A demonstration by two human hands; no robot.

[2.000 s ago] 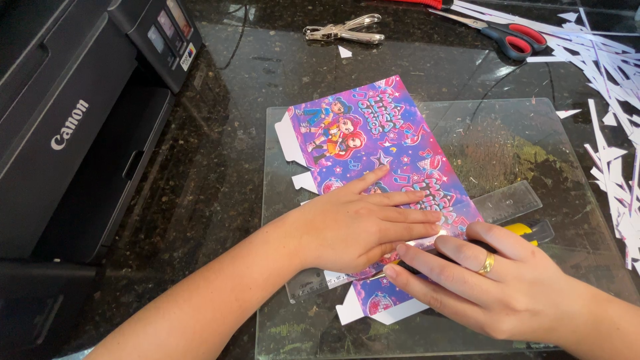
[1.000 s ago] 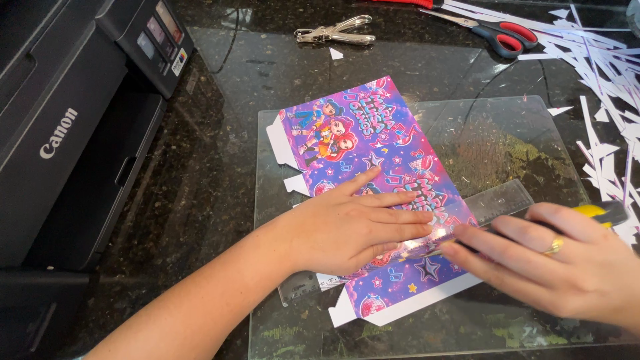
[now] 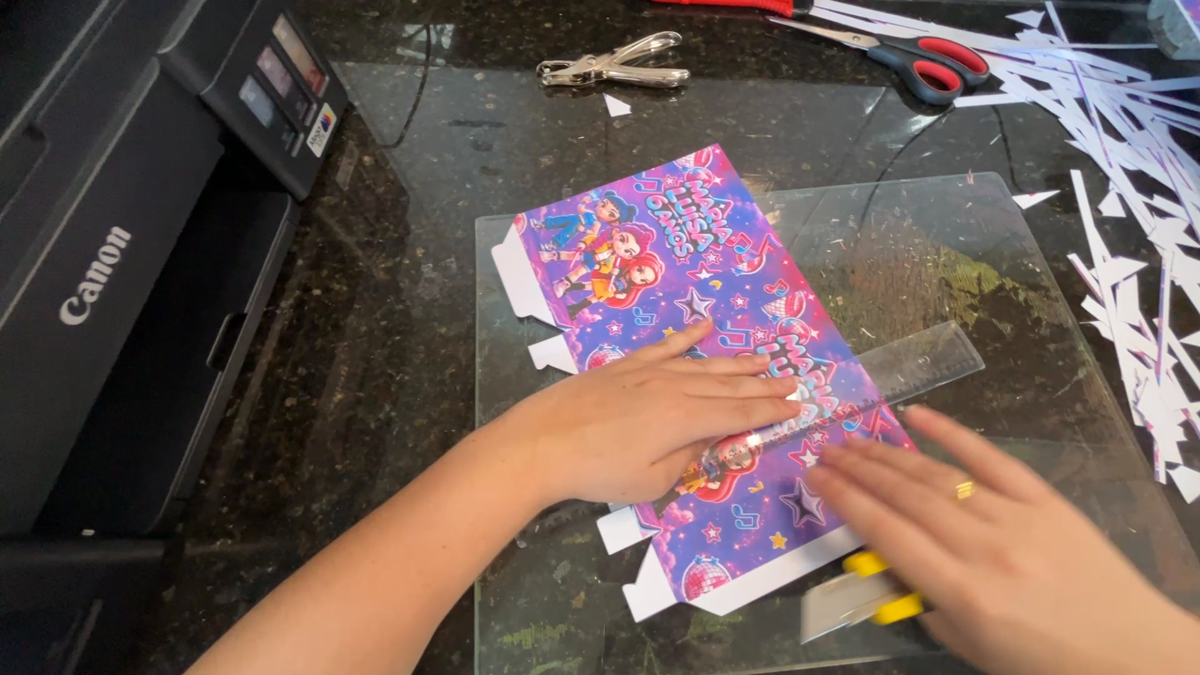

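Observation:
My left hand (image 3: 647,422) lies spread on the printed card cutout (image 3: 806,300), pressing it and a clear ruler (image 3: 923,361). The card has bright cartoon figures, stars and writing, with white tabs along its left side. My right hand (image 3: 937,525), blurred and wearing a gold ring, has its fingertips over the card's right edge, just below the ruler. A yellow-trimmed cutter (image 3: 853,605) shows under the right palm, its broad metal end pointing left; whether the hand grips it is hidden. Card and ruler rest on a glass board (image 3: 1022,281).
A black Canon printer (image 3: 112,309) stands at the left. A metal hand punch (image 3: 614,70) lies at the top beside a paper scrap (image 3: 617,105). Red-and-black scissors (image 3: 919,66) and a red-handled tool (image 3: 731,5) lie near heaped white paper strips (image 3: 1125,187) at the right.
My right hand has moved from beyond the ruler to its near side. The cutter's yellow part showed above that hand and now shows below it. My left hand stays on the card.

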